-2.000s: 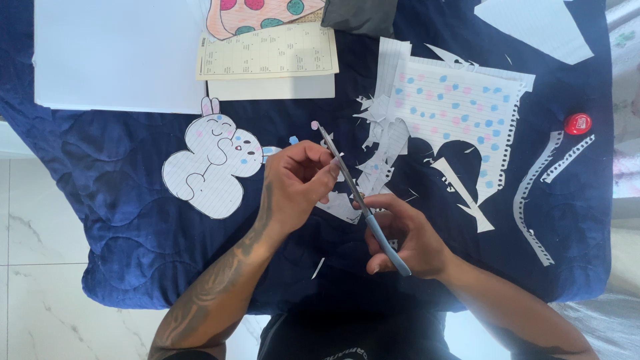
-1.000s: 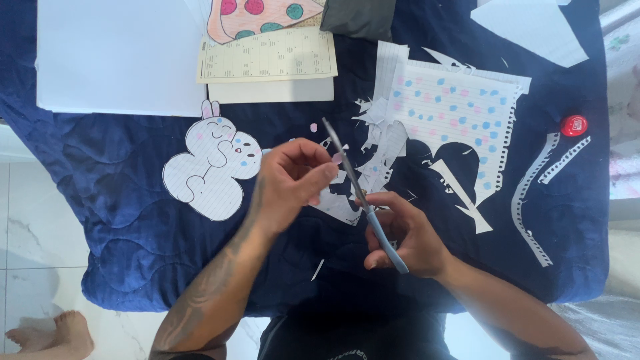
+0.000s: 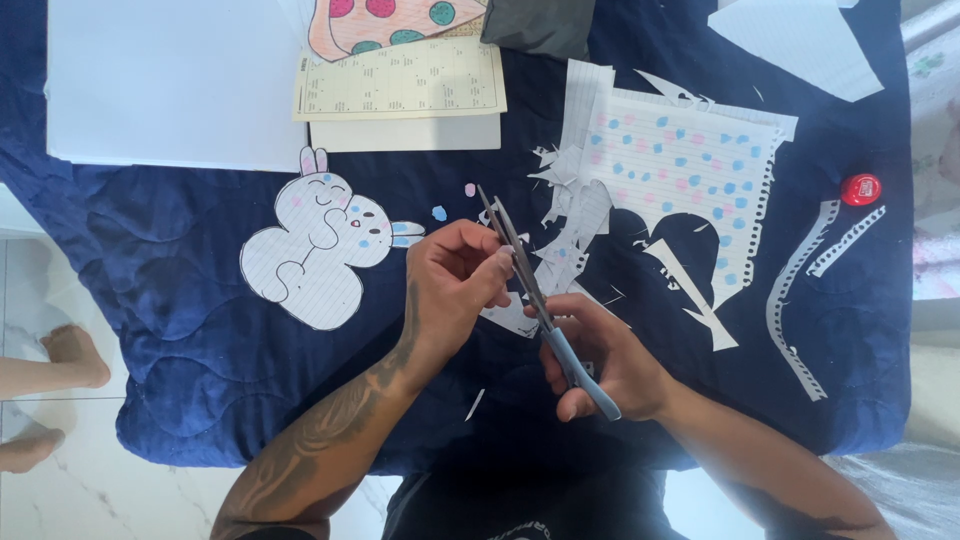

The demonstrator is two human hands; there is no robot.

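Observation:
My right hand (image 3: 600, 356) holds a pair of scissors (image 3: 544, 304) with light blue handles, the narrow blades parted slightly and pointing up and left. Between thumb and forefinger, my left hand (image 3: 465, 285) pinches a tiny piece of paper (image 3: 506, 250) beside the blades. Beyond the blade tips lie a small pink paper cutout (image 3: 470, 190) and a small blue one (image 3: 439, 213). To the left of my left hand lies a cut-out drawing of two hugging bunnies (image 3: 311, 259) on lined paper. Paper scraps (image 3: 570, 195) lie partly behind the scissors.
A lined sheet with pink and blue spots (image 3: 675, 161) lies right of the scraps. Farther right are a red round cap (image 3: 860, 190) and perforated paper strips (image 3: 784, 300). White sheets (image 3: 176, 82), a printed yellowish sheet (image 3: 401, 79) and a pizza drawing (image 3: 397, 22) lie at the back. A person's feet (image 3: 75, 356) show at left.
Both hands stay in nearly the same place, still at the scissors. The bare feet at the left edge, absent two seconds ago, have moved higher in view since one second ago.

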